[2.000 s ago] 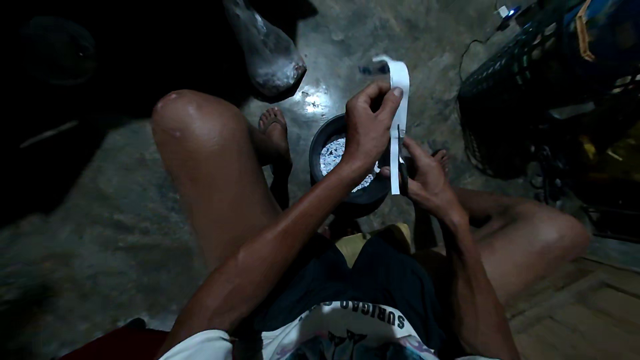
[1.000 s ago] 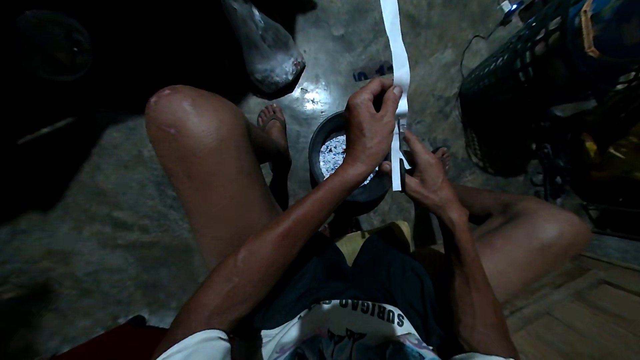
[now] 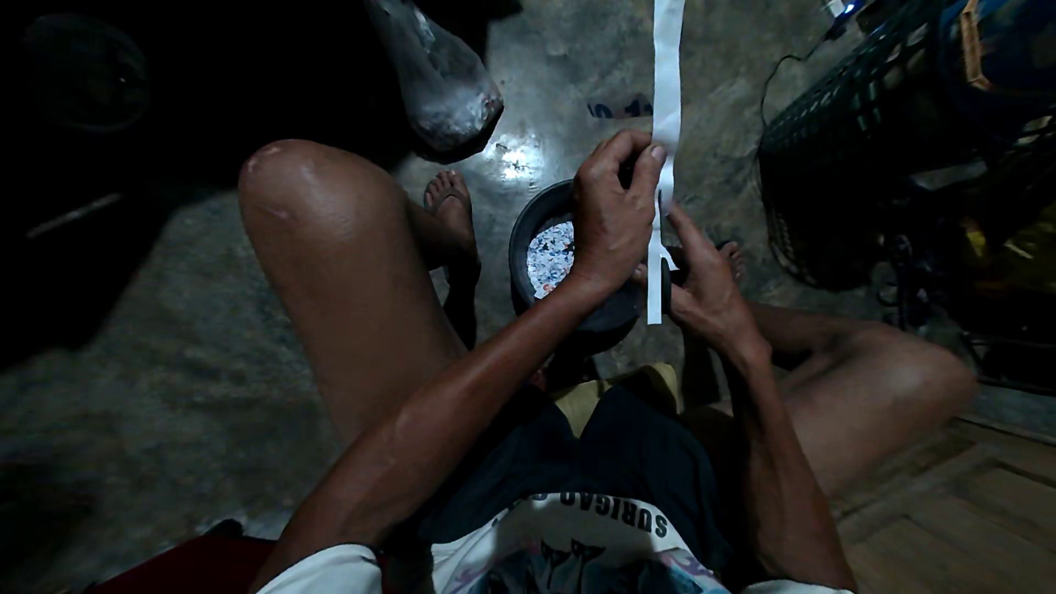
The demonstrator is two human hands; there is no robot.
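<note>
My left hand [image 3: 619, 210] pinches a long white strip [image 3: 667, 91], probably paper, between thumb and fingertips. The strip runs up past the top edge of the view, and its lower end hangs beside my right hand [image 3: 705, 276]. A slit and a small side flap show in the strip between the hands. My right hand is curled around a dark-handled tool, perhaps scissors, mostly hidden by the fingers and strip. Below the left hand stands a dark round bucket [image 3: 521, 239] holding many small white and bluish scraps [image 3: 550, 256].
A filled clear plastic bag [image 3: 454, 91] lies beyond my left foot. Dark plastic crates or baskets [image 3: 850, 107] stand at the right, with a cable [image 3: 784, 62] on the concrete floor [image 3: 528, 49]. Wooden boards [image 3: 957, 503] are at lower right. My knees flank the bucket.
The strip's upper part, curled over just above the left hand two seconds ago, now extends straight up out of view. Both hands have stayed in nearly the same place.
</note>
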